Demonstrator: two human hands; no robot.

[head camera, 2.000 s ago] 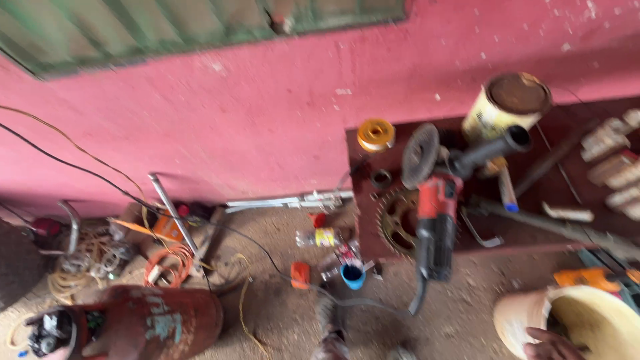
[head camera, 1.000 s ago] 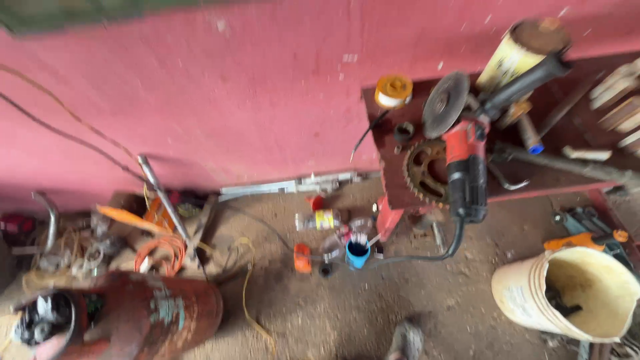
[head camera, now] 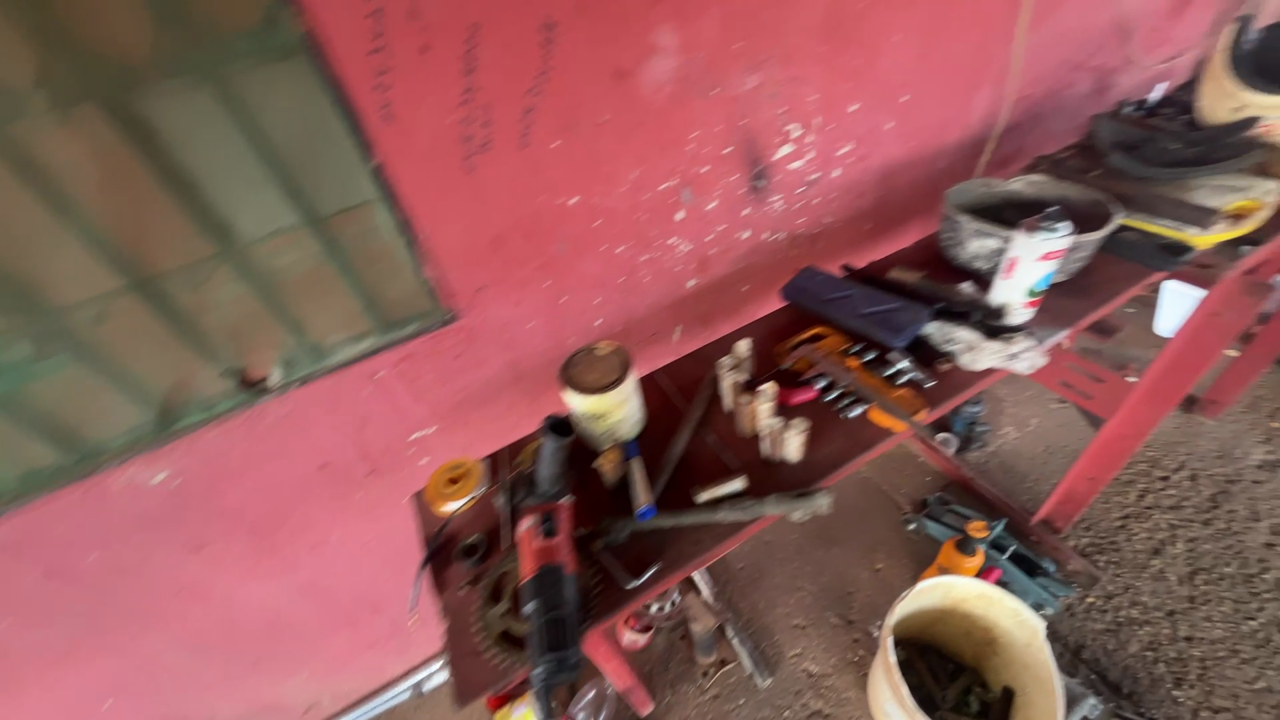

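Neither my left hand nor my right hand shows now. A red and black angle grinder lies at the near left end of a dark red metal bench, over a toothed sprocket. Behind it stands a rusty-topped tin can, with a blue-tipped handle beside it. An orange spool sits at the bench's left corner. Farther right are pale short blocks, an orange tool holder with several metal pieces, and a dark blue case. The picture is blurred.
A pink wall with a barred window runs behind the bench. On the bench's far part are a grey basin, a white spray can and a yellow-handled tool. A cream bucket and a floor jack stand on the ground.
The view has swung right along the bench. A hand near the bucket two seconds ago is out of view. The red gas cylinder at the left has left the picture.
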